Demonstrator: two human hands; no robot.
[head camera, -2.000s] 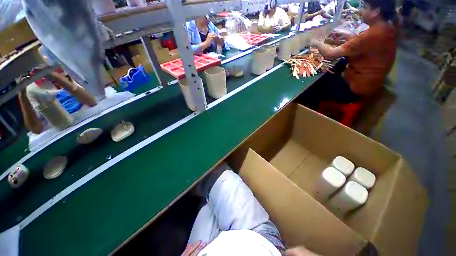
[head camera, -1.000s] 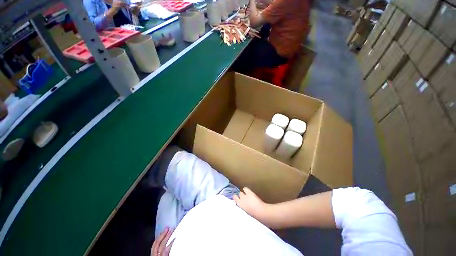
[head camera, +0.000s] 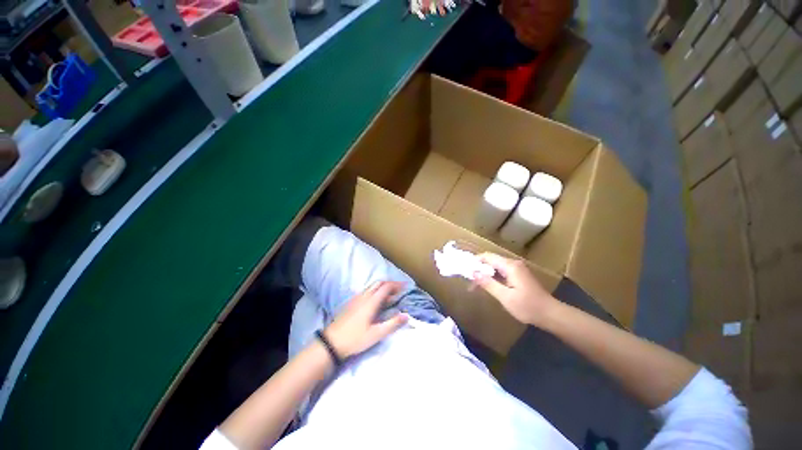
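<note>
My right hand (head camera: 514, 288) holds a crumpled white piece (head camera: 459, 262), perhaps tissue or paper, between thumb and fingers, just in front of the carton's near wall. My left hand (head camera: 365, 322) rests on my lap with fingers apart, a dark band on its wrist, holding nothing visible. The open brown carton (head camera: 457, 230) stands beside my knees. Several cream housing shells (head camera: 528, 220) stand grouped inside it, closed pale ends up.
The green workbench (head camera: 255, 176) runs along my left. Beyond its pale rail are cream shells (head camera: 223, 54), flat beige pieces (head camera: 104, 171), a red tray (head camera: 158, 31) and a blue basket (head camera: 65, 85). Stacked cartons (head camera: 747, 114) stand at right. A seated person's dark-clad leg (head camera: 479, 37) is beyond the carton.
My right hand has risen from my lap to the carton's near wall and now shows a white piece. My left hand has come further into view on my lap. The view has tilted downward.
</note>
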